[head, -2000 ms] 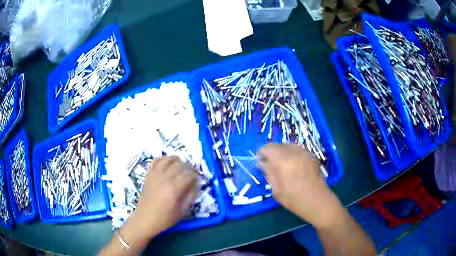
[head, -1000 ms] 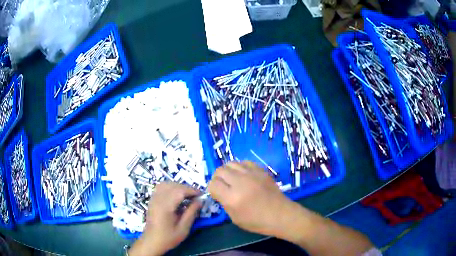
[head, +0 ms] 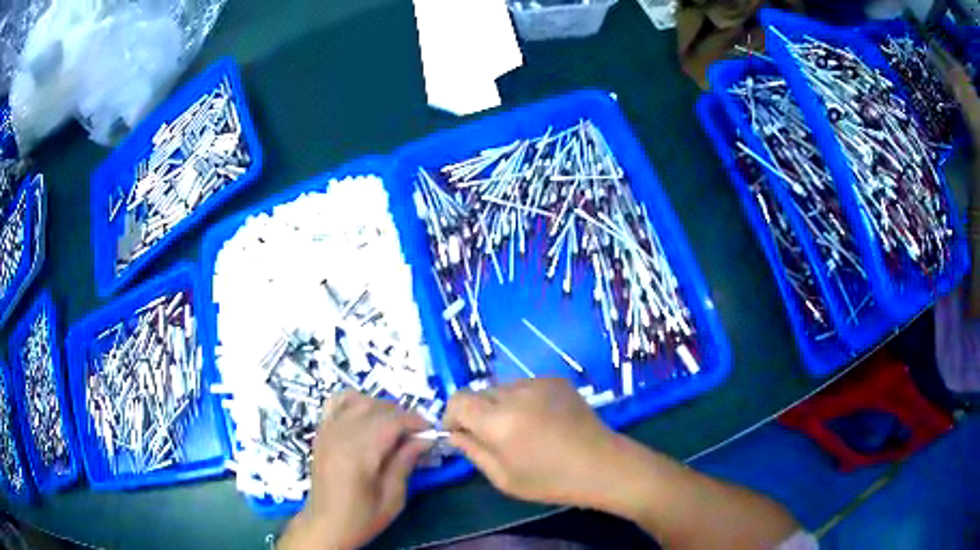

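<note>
My left hand (head: 363,460) and my right hand (head: 527,438) meet at the near edge of the middle tray. A short silver-white piece (head: 432,434) lies between their fingertips, gripped from both sides; its ends are hidden by the fingers. The middle blue tray (head: 212,306) holds a pile of white sleeves (head: 312,242) with short silver tubes (head: 346,349) over its near part. The right-hand blue tray (head: 704,322) holds fanned thin silver rods (head: 537,193) with dark red parts, and a few white sleeves near its front.
Smaller blue trays of short pieces stand at the left (head: 77,371) and upper left (head: 99,231). Overlapping trays of rods (head: 808,349) stand at the right. Behind are a plastic bag (head: 91,64), white card (head: 457,54) and clear box (head: 559,16). A red stool (head: 860,419) and part of another person's arm are at the right.
From two seconds ago, my right hand has moved from the rod tray to meet my left hand, which moved slightly down. Over the last second both stay together, and the piece between them shows more clearly.
</note>
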